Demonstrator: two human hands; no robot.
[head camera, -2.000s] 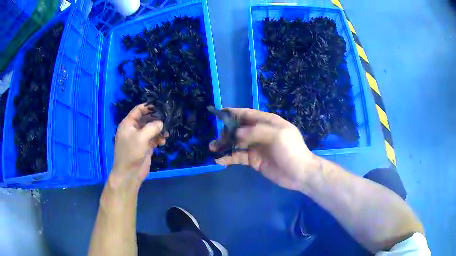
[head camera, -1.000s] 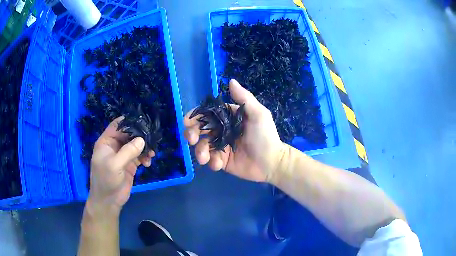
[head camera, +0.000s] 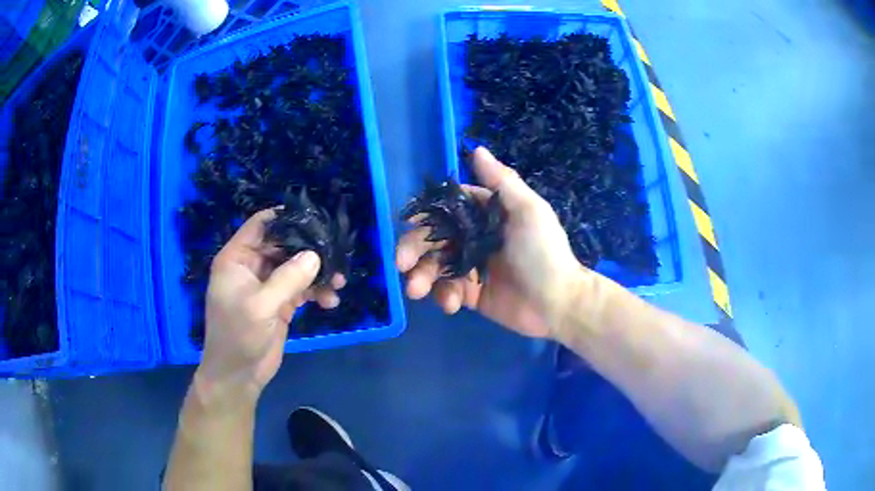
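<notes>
My left hand (head camera: 251, 297) holds a black spiky part (head camera: 312, 233) between thumb and fingers, above the front of the middle blue crate (head camera: 395, 288). My right hand (head camera: 518, 249) is palm up with its fingers curled round another black spiky part (head camera: 459, 225), over the gap between the middle crate and the right blue crate (head camera: 669, 230). Both crates hold many loose black spiky parts, with blue bottom showing in places in the middle one. The parts in my hands cover some of those behind.
A deeper blue crate (head camera: 110, 206) with black parts stands at the left, against the middle crate. A white roll (head camera: 201, 11) and blue grid pallet are at the top left, with a green crate (head camera: 43, 43). Yellow-and-black tape (head camera: 693, 197) runs along the right. My shoe (head camera: 319, 433) shows below.
Since two seconds ago, my right hand has turned palm up, showing the part in it more fully. My left hand still holds its part. The view shifted to the right, then partly back.
</notes>
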